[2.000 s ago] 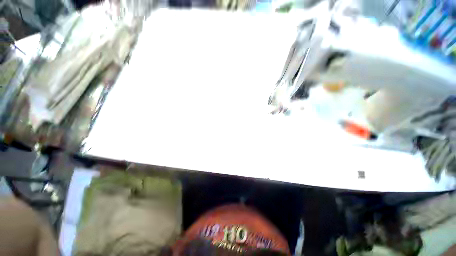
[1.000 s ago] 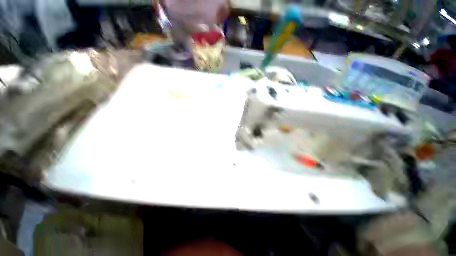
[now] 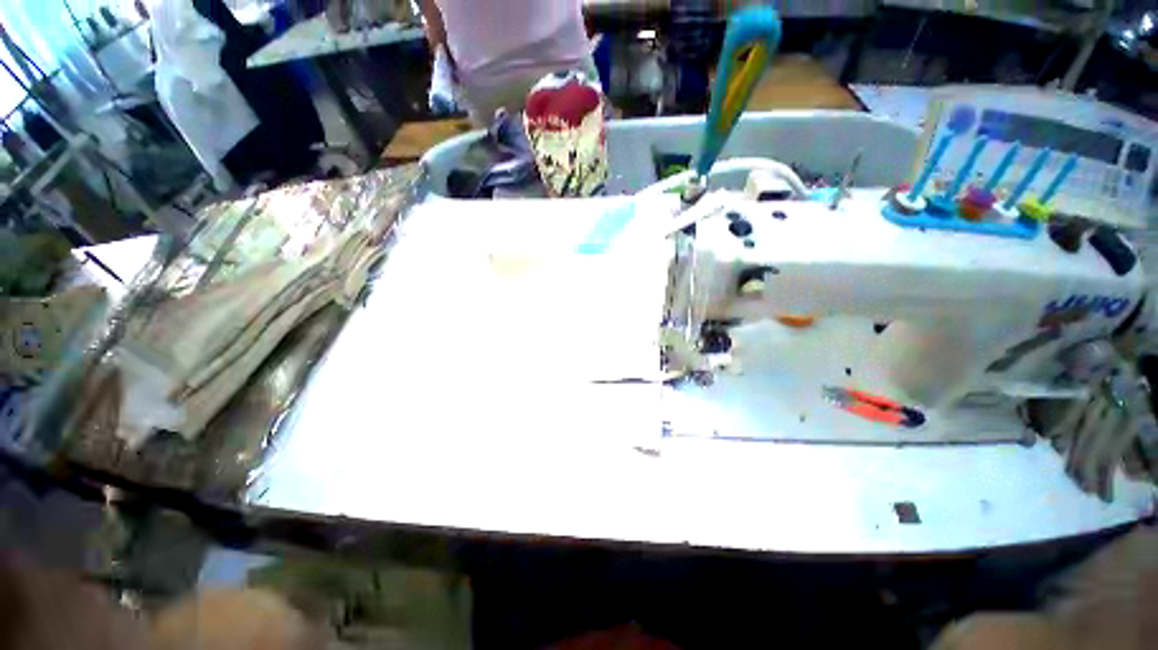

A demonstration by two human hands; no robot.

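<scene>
A white industrial sewing machine (image 3: 864, 273) stands at the right of the white table (image 3: 470, 381). Its presser foot and needle area (image 3: 692, 356) is at the head's left end. Orange-handled snips (image 3: 879, 406) lie on the machine bed under the arm. Layered beige cloth panels (image 3: 254, 311) lie on the plastic-covered side table at the left. A blurred skin-toned shape at the bottom left edge looks like my left hand (image 3: 235, 622), and another at the bottom right edge like my right hand (image 3: 1022, 631). Both are cut off, and their fingers cannot be made out.
A blue spool rack (image 3: 965, 222) tops the machine. A blue-green and yellow light (image 3: 737, 83) and a patterned item with a red top (image 3: 568, 140) stand behind, beside a pale tub (image 3: 825, 131). Grey-beige strips (image 3: 1102, 425) hang at the right. A person in pink (image 3: 514, 51) stands beyond.
The view has tilted up and steadied, showing more of the tub, light and room behind. The blurred skin-toned shape at the bottom left has come into view since one second ago.
</scene>
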